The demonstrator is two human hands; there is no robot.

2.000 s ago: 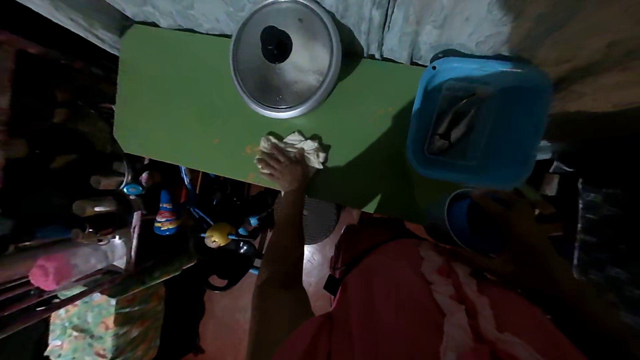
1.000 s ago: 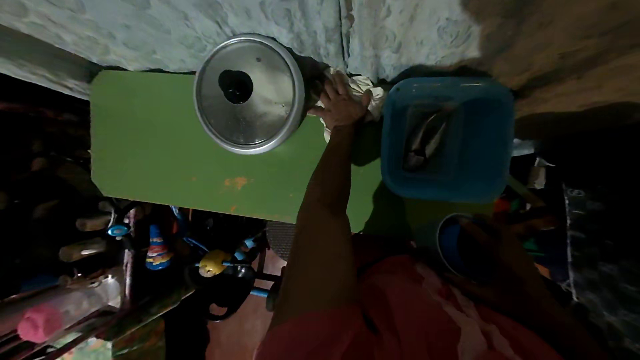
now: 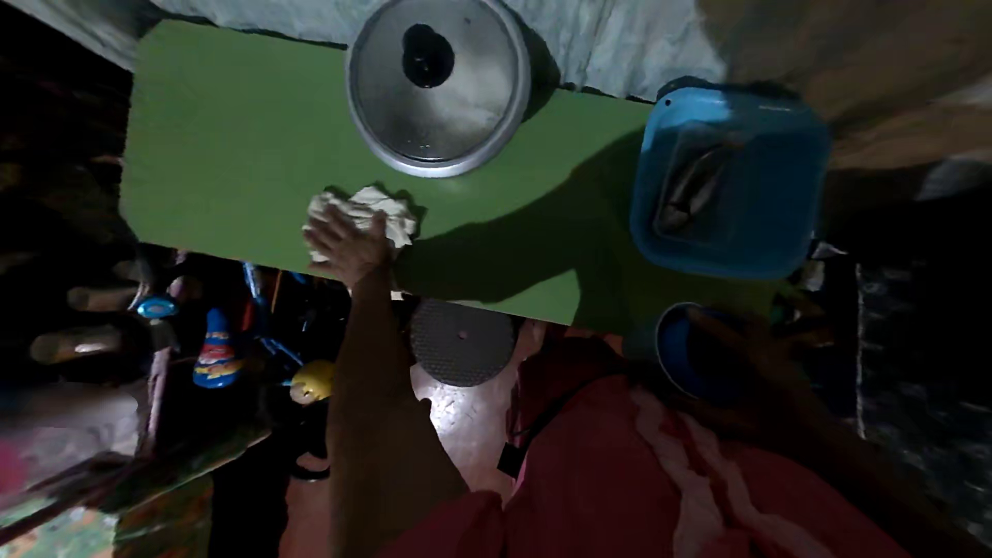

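My left hand presses with spread fingers on a crumpled white cloth, near the front edge of the green tabletop. Beyond the cloth stands a round metal pot with a lid and black knob. My right hand, in deep shadow at the lower right, is at the rim of a round container with a blue inside; its fingers are mostly dark. Above it, a blue plastic basin holds a clear container with what looks like fish.
A pale patterned curtain or sheet hangs along the table's far edge. Below the front edge are a round grey stool seat, a blue cone-shaped toy, a yellow ball-like thing and a rack with bottles.
My left hand and the cloth have moved from between the pot and the basin to the front edge, left of there. My right hand has stayed by the blue-lined container.
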